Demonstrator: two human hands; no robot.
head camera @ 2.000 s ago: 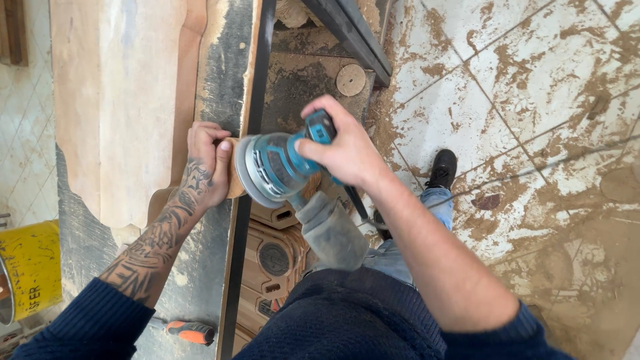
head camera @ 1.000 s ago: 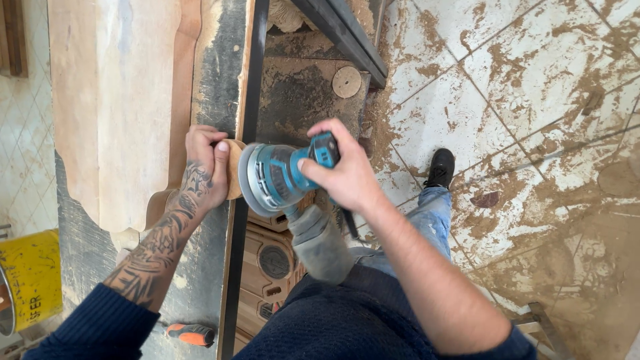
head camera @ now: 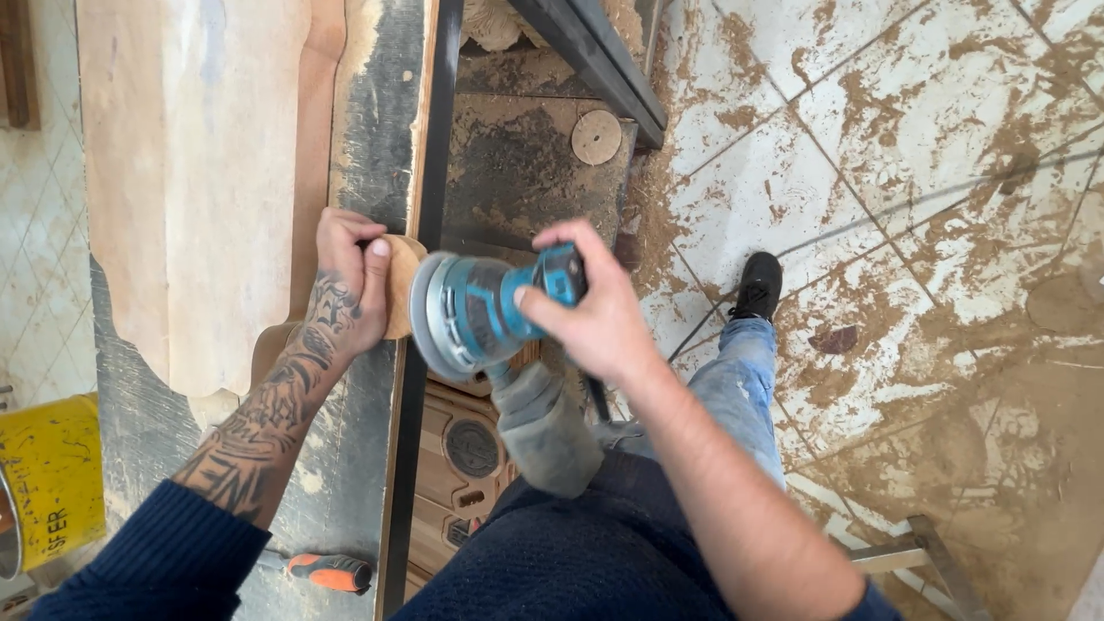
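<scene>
My left hand (head camera: 352,280) grips a round wooden disc (head camera: 402,289) at the bench edge, and part of the disc hides behind my fingers. My right hand (head camera: 595,302) is closed around the head of a blue random orbital sander (head camera: 492,306), which is turned on its side. The sander's round pad faces the disc's right edge; whether they touch is hard to tell. A grey dust bag (head camera: 548,431) hangs from the sander. Left of my left hand, a large shaped wooden panel (head camera: 207,172) lies on the worn workbench (head camera: 345,466).
An orange and black handled tool (head camera: 329,572) lies on the bench. A yellow bucket (head camera: 52,483) stands at the left. Below the bench are a small wooden disc (head camera: 596,137) and carved wooden pieces (head camera: 457,448). A dark cable (head camera: 871,222) crosses the dusty tiled floor. A metal leg (head camera: 936,561) stands lower right.
The sander has tilted and shifted slightly to the right relative to my left hand, and more of the wooden disc shows. My left hand has kept its hold at the bench edge.
</scene>
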